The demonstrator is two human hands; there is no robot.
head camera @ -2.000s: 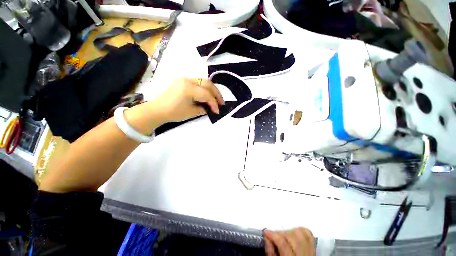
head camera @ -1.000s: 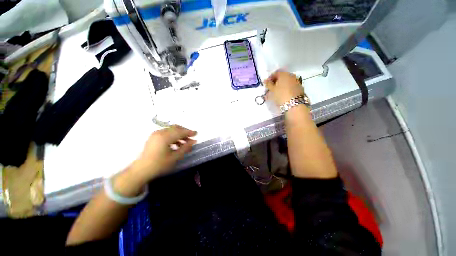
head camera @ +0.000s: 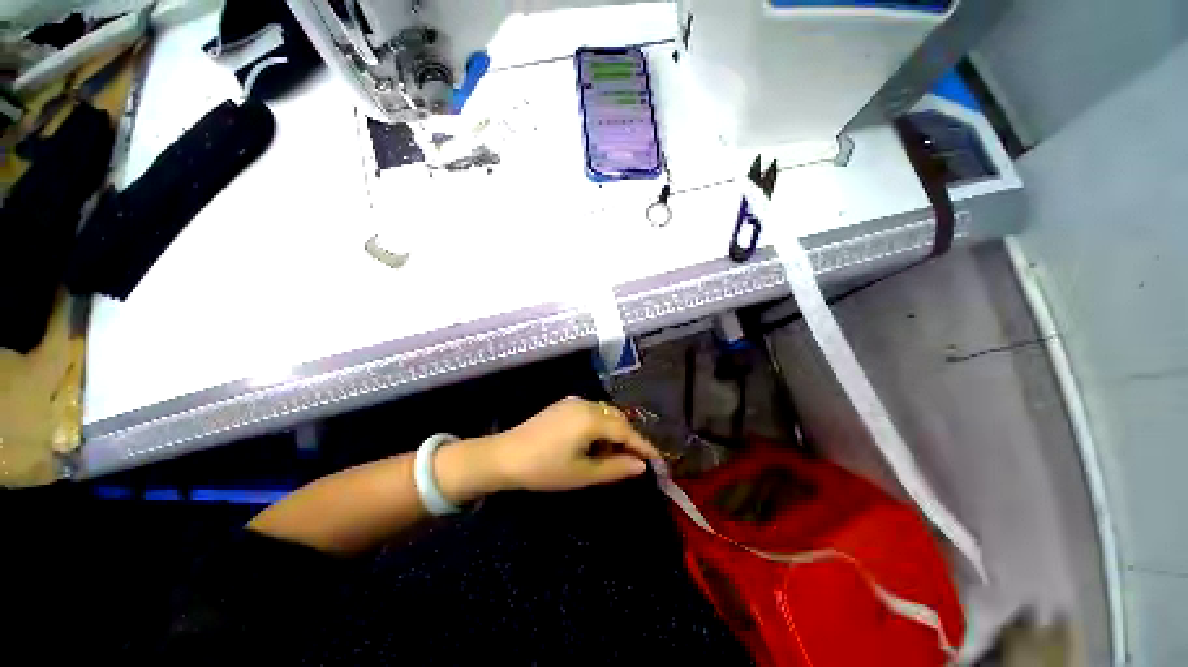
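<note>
My left hand is in front of the table edge, its fingers closed on the end of a narrow white tape. That tape runs right across a red bag. A second length of white tape lies over the table's front edge and hangs towards the bottom right. A blurred tan shape at the bottom right edge may be my right hand; it is cut off and its grip cannot be told. Dark thread snips lie beside the tape on the table, points away from me.
The white sewing machine stands behind a lit phone with a ring. A stack of black cut pieces lies left of the needle area. A darker bundle lies on the tan board at far left. Measuring tape lines the front edge.
My left hand has moved from the table down below its edge and now holds tape. My right hand has left the tabletop. Snips and hanging tape now show where it was.
</note>
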